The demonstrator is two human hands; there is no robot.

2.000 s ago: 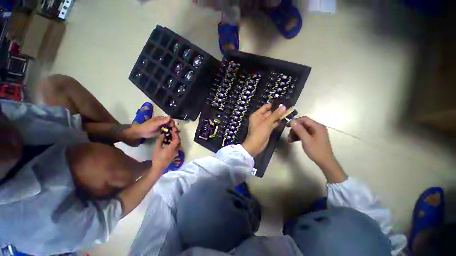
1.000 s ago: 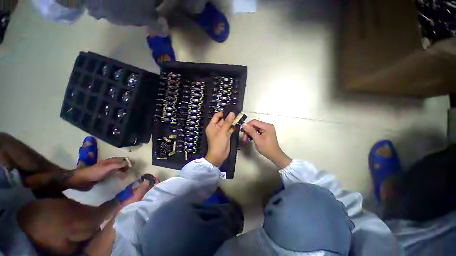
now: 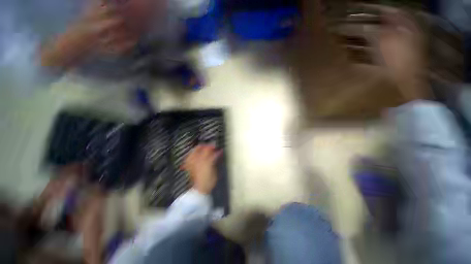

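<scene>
The whole view is blurred by motion. My left hand [image 3: 202, 165] is over the right part of the black row tray [image 3: 222, 191], which holds rows of glinting parts. Whether its fingers hold anything cannot be made out. My right hand [image 3: 403, 49], reached far out at the upper right with its white sleeve below, is over the brown cardboard carton [image 3: 341, 100]. Its fingers and anything in them are too blurred to tell.
A black pocket tray [image 3: 77, 136] adjoins the row tray's left side. Another person's hands [image 3: 77, 201] are at the lower left, and a person's arm [image 3: 77, 44] is at the upper left. Bright blue bins [image 3: 263, 23] stand at the top. A blue slipper [image 3: 377, 180] is at the right.
The view has shifted right and upward. My hands have parted: the right has swung to the carton, the left has moved over the tray. The yellowish piece between them no longer shows.
</scene>
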